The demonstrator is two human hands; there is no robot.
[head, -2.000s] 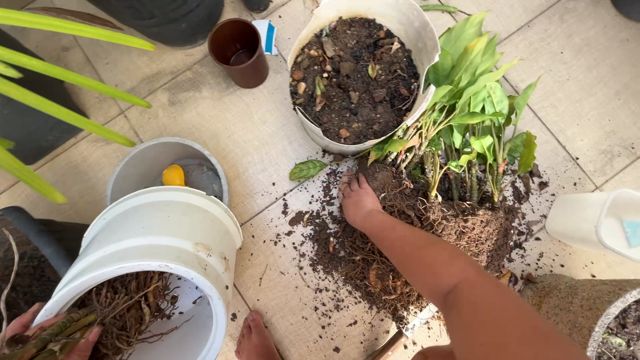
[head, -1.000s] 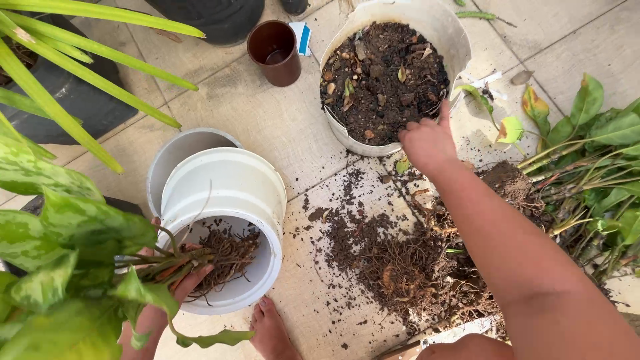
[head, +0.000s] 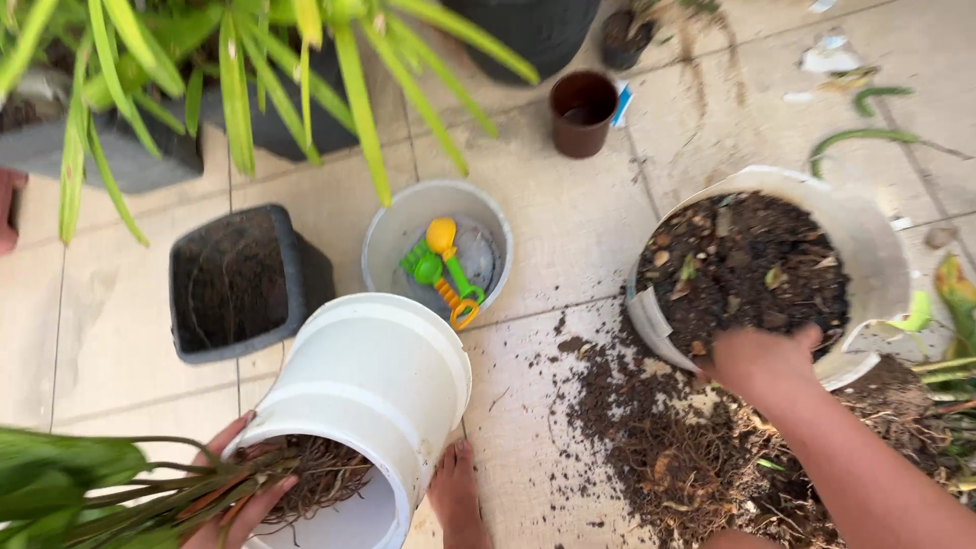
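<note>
My left hand (head: 255, 499) grips the stems of a leafy plant (head: 175, 496) at the lower left. The plant's bare roots (head: 324, 473) lie inside the mouth of a tilted white plastic bucket (head: 366, 366). My right hand (head: 762, 358) is at the near edge of the potting soil (head: 751, 252) in a worn white plastic bucket with a broken rim (head: 877, 229); its fingertips are hidden in the soil. Below that bucket, a tangle of roots and loose soil (head: 679, 465) is spread over the tiles.
A grey tub (head: 374, 244) holds toy garden tools (head: 442, 267). Left of it is a square black pot (head: 229, 282) with soil. A brown plastic pot (head: 583, 114), large dark pots and long-leaved plants stand at the back. A bare foot (head: 457, 488) is beside the tilted bucket.
My right hand has moved from the root pile, two seconds ago, to the soil in the broken-rimmed bucket. My left hand still holds the plant at the other bucket. The view has shifted left.
</note>
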